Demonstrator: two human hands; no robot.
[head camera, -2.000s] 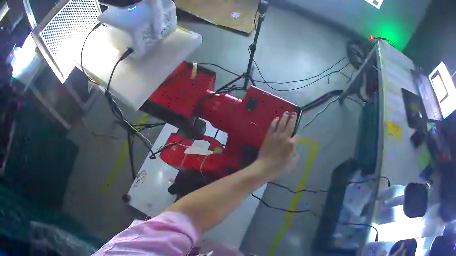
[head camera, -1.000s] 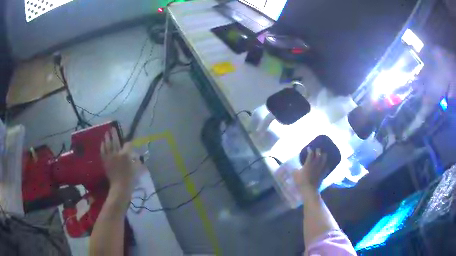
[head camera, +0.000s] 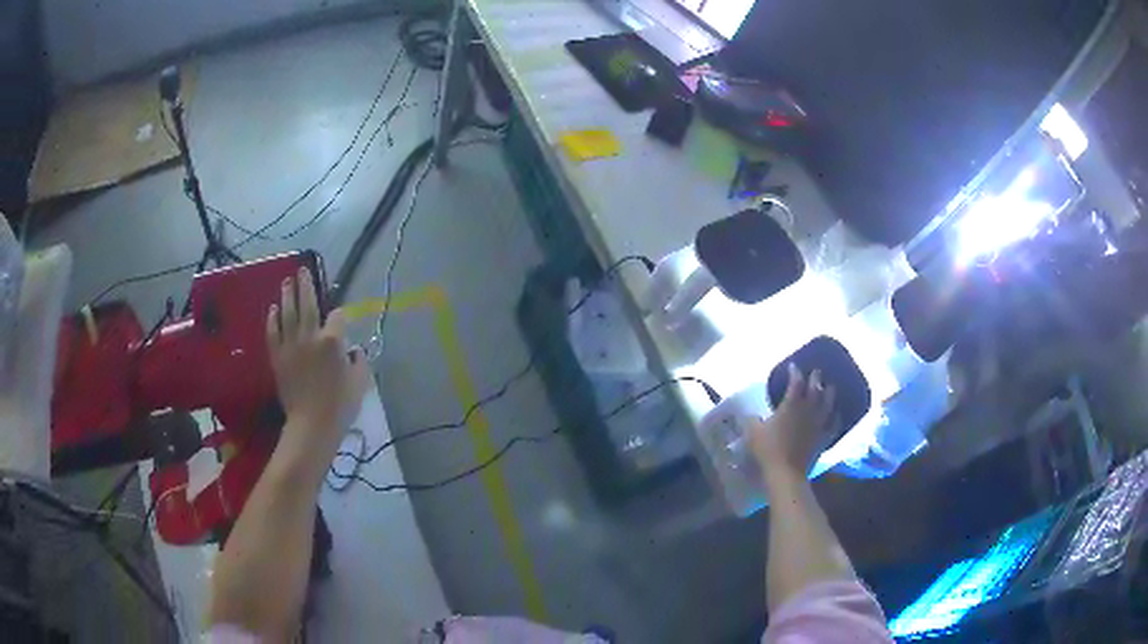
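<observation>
My left hand (head camera: 312, 367) lies on the red motorised rig (head camera: 237, 302) at the left, fingers spread slightly on its upper right part and holding nothing. My right hand (head camera: 796, 430) rests with its fingers on the black top of the nearer white projector (head camera: 740, 443) on the bench, not closed around it. A second white projector, with a black rounded-square top (head camera: 750, 255), stands behind it. Strong glare hides much of the bodies of both. A black lead runs into the lower left side of the nearer projector.
Another black-topped unit (head camera: 925, 315) stands to the right, beside a glaring light (head camera: 1003, 227). The white bench (head camera: 535, 63) holds a yellow label, dark mat and laptop. Cables cross the floor. A tripod (head camera: 189, 189) stands behind the rig. A white plate edge is at far left.
The view has swung right from the rig to the bench. My right hand has come into view on the projector top and stays there. My left hand remains on the rig.
</observation>
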